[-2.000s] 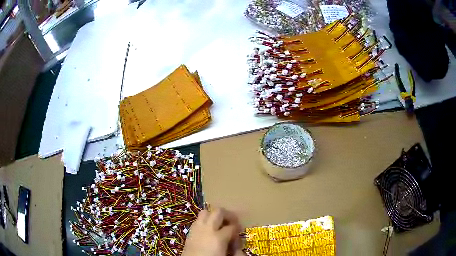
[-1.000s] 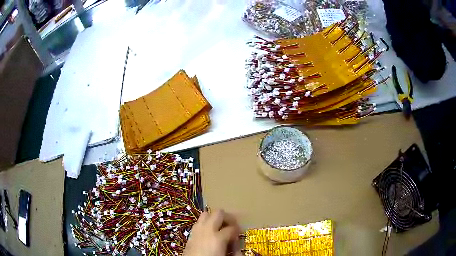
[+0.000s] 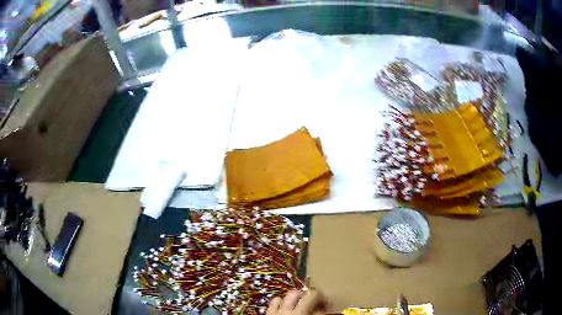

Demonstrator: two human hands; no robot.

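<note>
My left hand point(image 3: 297, 303) is cut off by the bottom edge, at the lower right of a loose pile of connector leads point(image 3: 237, 261), which are red, yellow and dark wires with white plug ends. Its fingertips are bent; what they hold is hidden. Right of it, only the top strip of the amber flexible circuit panel point(image 3: 370, 311) shows, shiny, at the bottom edge. A small blurred upright object point(image 3: 402, 304) stands over this strip; I cannot tell what it is. My right hand is not in view.
Bare amber panels point(image 3: 277, 169) and finished wired panels point(image 3: 459, 144) are stacked behind. A round tub of silvery grains point(image 3: 402, 237) stands on cardboard. A black fan point(image 3: 514, 280) and pliers point(image 3: 531, 187) lie right, a phone point(image 3: 65, 243) left.
The view has swung up and to the left, so things sit lower and further right. Less of the hand and panel shows. The small blurred object over the panel has appeared.
</note>
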